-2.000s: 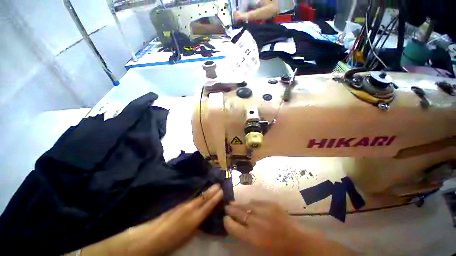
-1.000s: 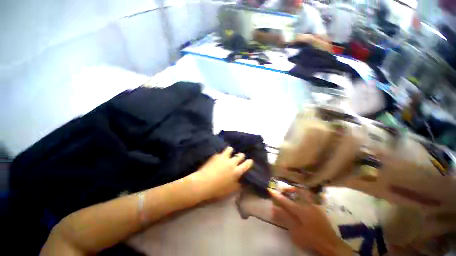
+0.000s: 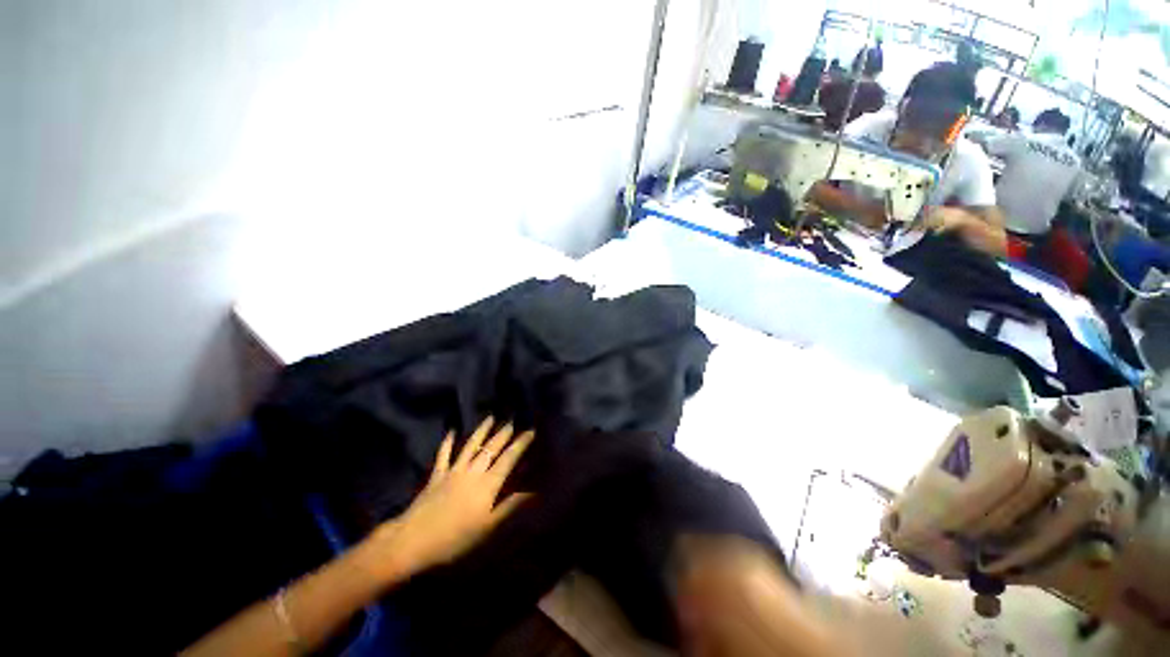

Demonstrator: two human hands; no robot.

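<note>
A large black garment (image 3: 603, 372) lies heaped on the white table left of the sewing machine head (image 3: 982, 494). Its near part hangs or spreads toward the lower left. My left hand (image 3: 468, 501) lies on the garment with fingers spread. My right hand (image 3: 744, 597) is blurred at the bottom centre, against the cloth; its fingers are hidden or too blurred to tell a grip. The cloth lies clear of the needle area at the left end of the head.
Blue edges, perhaps a bin (image 3: 366, 629), show among black cloth at lower left. A whitish wall (image 3: 321, 141) stands left. Ahead, a person (image 3: 956, 161) sits at another sewing machine (image 3: 834, 167) with black cloth (image 3: 994, 302). More people are behind. A paper label (image 3: 1106, 421) is behind the machine head.
The view has swung left. The garment has come away from the needle area. My left hand has moved left over the cloth, and my right hand has left the needle area.
</note>
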